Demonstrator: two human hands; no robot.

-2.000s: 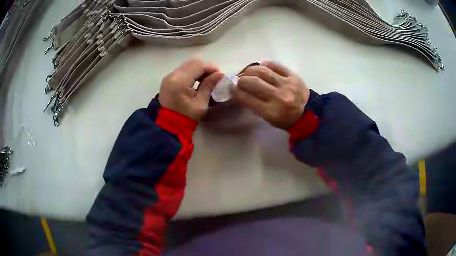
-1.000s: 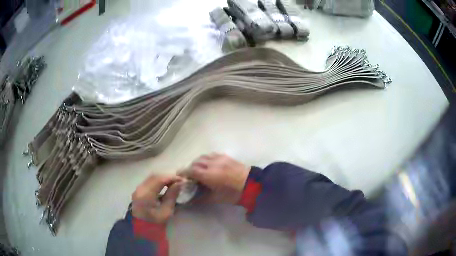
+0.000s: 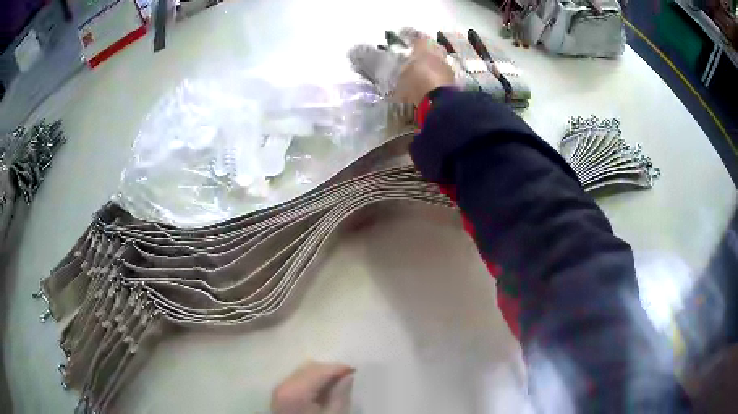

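Note:
My right hand (image 3: 422,71) reaches across the table and rests on the left part of a row of folded strap bundles (image 3: 495,74). A pale bundle (image 3: 374,63) shows beside its fingers; whether the hand grips one is unclear. My left hand (image 3: 314,390) is low at the bottom edge, blurred and partly cut off, with its fingers near each other; nothing in it can be made out. A pile of grey-beige webbing straps (image 3: 243,275) lies between, fanned at the left, with metal hooks (image 3: 595,125) at both ends. My right sleeve covers part of it.
A crinkled clear plastic bag (image 3: 190,154) with white tags (image 3: 263,154) lies behind the straps. More straps with hooks (image 3: 31,158) are at the far left. A red-edged white item (image 3: 113,32) and grey-white packed goods (image 3: 583,28) are at the back.
My hands were together over a small pale piece and are now apart. The right has moved forward to the bundles; the left is lower. The view has tilted up to show more table.

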